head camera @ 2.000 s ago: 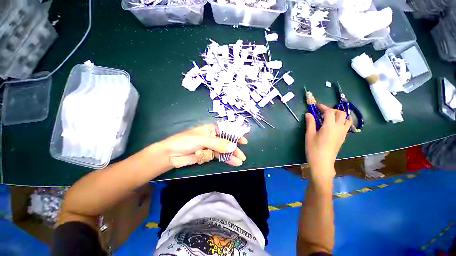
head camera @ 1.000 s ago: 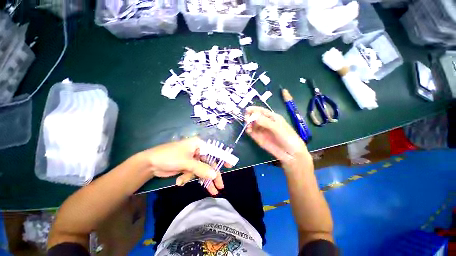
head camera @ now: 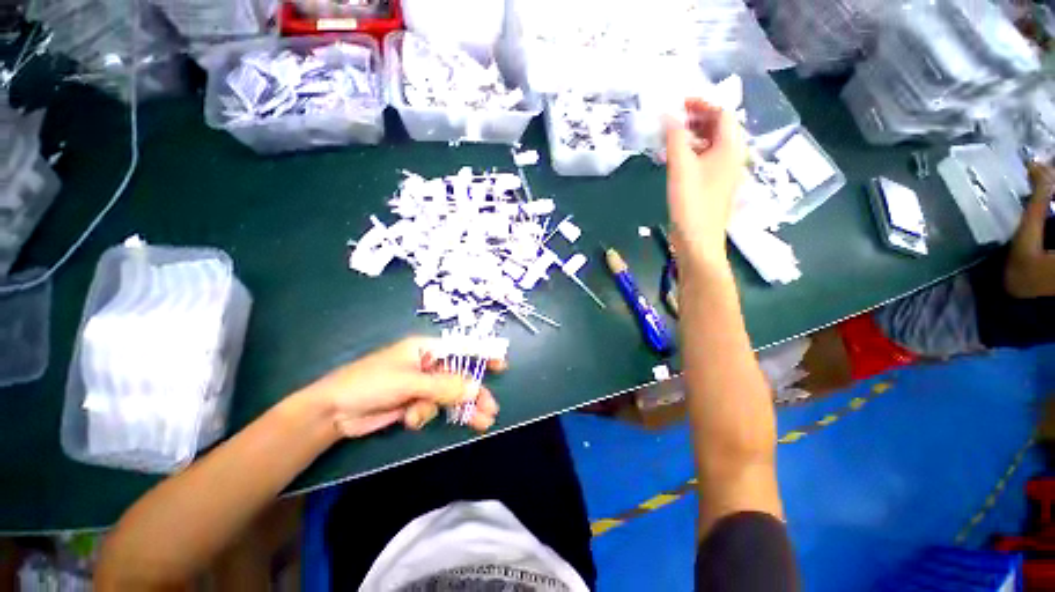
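Note:
My left hand is shut on a batch of white-headed parts, heads side by side, stems pointing down, at the bench's front edge. A tangled pile of white-headed parts lies just beyond it. My right hand is raised over the back right tubs. Its fingers are bent and blurred; whether it holds anything cannot be told. A blue pen-shaped tool lies right of the pile. The pliers are mostly hidden behind my right forearm.
A clear packing box with white contents stands at left. Parts tubs line the back. A rolled white bundle and small open tub are at right, with a flat dark-edged case beyond. Another person's arm shows far right.
My right hand has moved from the pile to the back right tubs, and its forearm now covers the pliers. My left hand still holds the batch. The view has shifted, showing more of the back.

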